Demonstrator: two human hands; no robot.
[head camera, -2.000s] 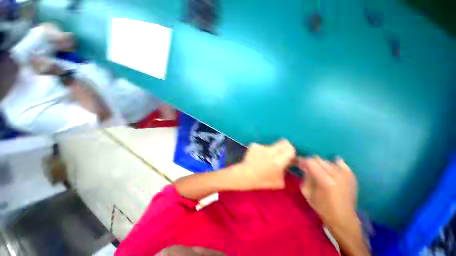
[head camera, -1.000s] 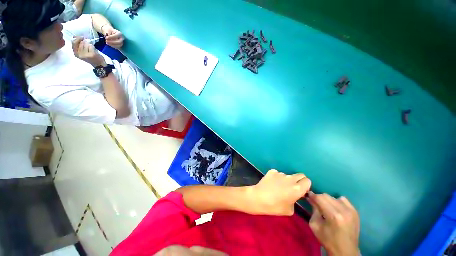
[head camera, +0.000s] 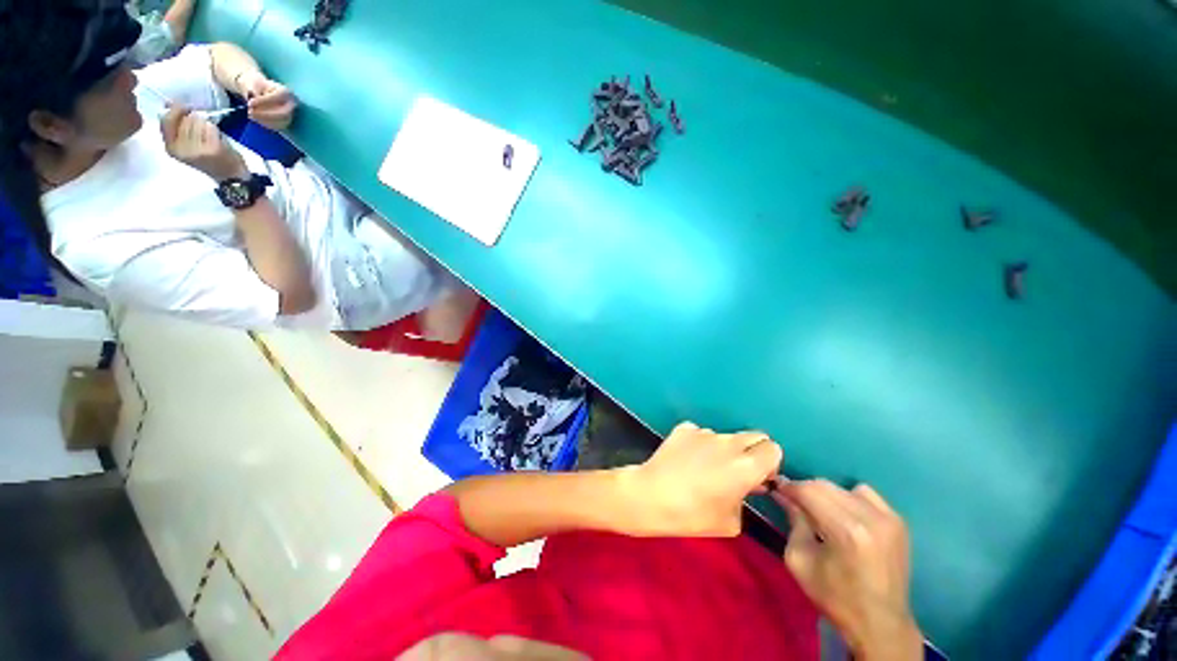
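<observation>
A small dark moulded part (head camera: 774, 484) shows between the fingertips of both hands, just over the front edge of the green bench. My left hand (head camera: 704, 480) comes in from the left with curled fingers and grips one end of it. My right hand (head camera: 849, 549) pinches the other end between thumb and fingers. Most of the part is hidden by the fingers. A pile of dark parts (head camera: 625, 129) lies on the bench. Set-aside dark parts lie to its right: a small cluster (head camera: 851, 207) and two single pieces (head camera: 1016, 279).
A white pad (head camera: 445, 181) with one dark piece lies on the green bench (head camera: 774, 323). A person in white (head camera: 181, 245) sits at the left. A blue bin (head camera: 445, 437) of black and whitish pieces stands below the bench edge. A blue tray (head camera: 1123, 555) is at the lower right.
Since one second ago the whole view has shifted slightly, with bench items appearing further left. Both hands still hold the part together, in nearly the same pose.
</observation>
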